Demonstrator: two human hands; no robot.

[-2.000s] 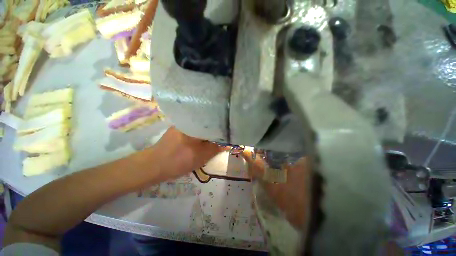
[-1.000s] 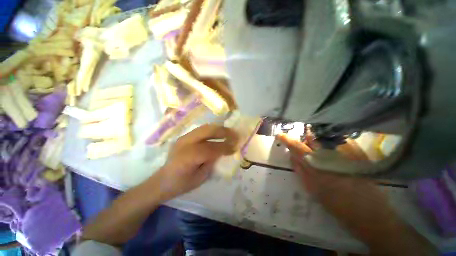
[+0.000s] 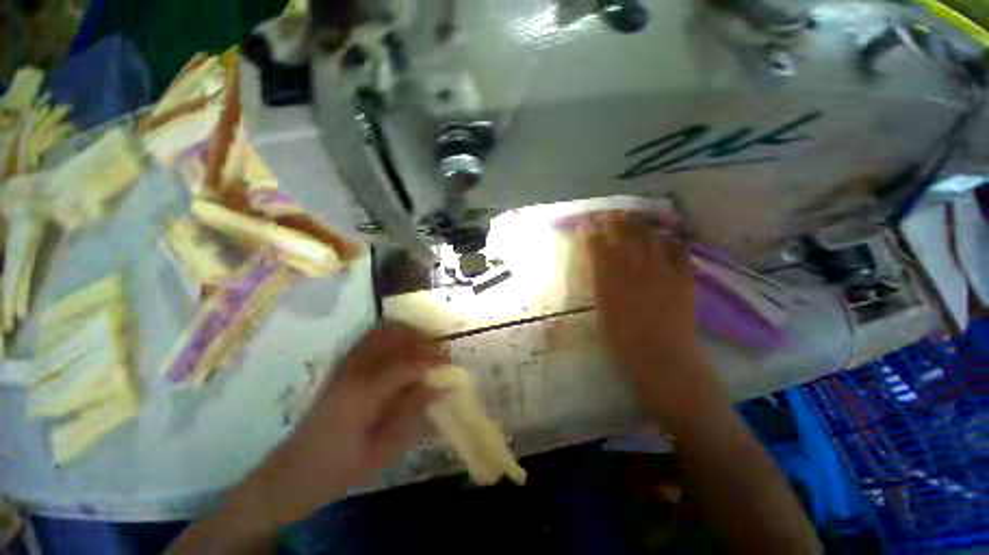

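My left hand (image 3: 374, 396), a little blurred, is shut on a pale yellow fabric strip (image 3: 473, 425) that hangs over the table's front, left of and below the needle. My right hand (image 3: 642, 293) lies to the right of the needle, its fingertips on a purple and white piece (image 3: 618, 215) in the lamp glow; its grip is hidden. The presser foot and needle area (image 3: 469, 260) has no hand on it. A purple bundle with white edges (image 3: 735, 298) lies just right of my right hand.
A stack of yellow strips (image 3: 81, 369) lies at the left, with layered yellow, purple and brown strips (image 3: 244, 239) behind it. The machine head (image 3: 694, 130) spans the back. A blue crate (image 3: 911, 434) stands at the lower right.
The view has shifted, showing more of the machine's right side. My left hand has moved towards the table's front with the yellow strip. My right hand has moved from the needle to the right.
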